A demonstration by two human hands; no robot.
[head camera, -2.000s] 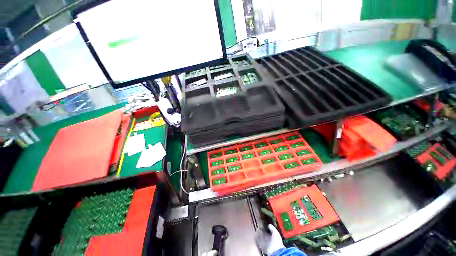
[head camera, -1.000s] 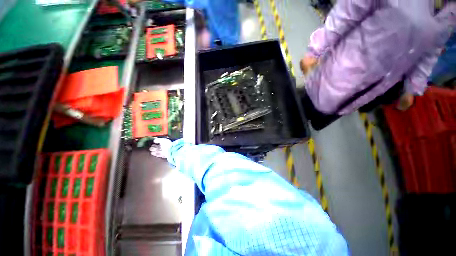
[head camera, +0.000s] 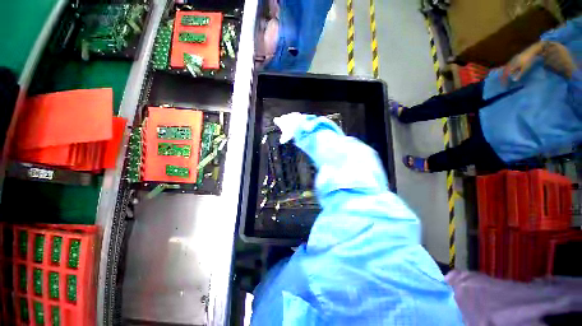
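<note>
My right hand [head camera: 290, 125], in a white glove and blue sleeve, reaches into the black bin [head camera: 322, 233] at its upper left part. It is over the top edge of a dark fixture [head camera: 287, 169] lying in the bin. The hand is small and blurred, so I cannot tell whether its fingers hold the fixture. My sleeve covers the right part of the fixture. My left hand is out of view.
On the line left of the metal rail [head camera: 231, 172], two fixtures carry red trays [head camera: 151, 159] with small green boards. Folded red trays [head camera: 64, 121] and a red blister tray [head camera: 44, 270] are further left. People stand across the aisle and beyond the bin.
My right hand has moved from beside the fixture on the line, over the rail and into the bin. The view has shifted right, and the fixtures on the line show further left.
</note>
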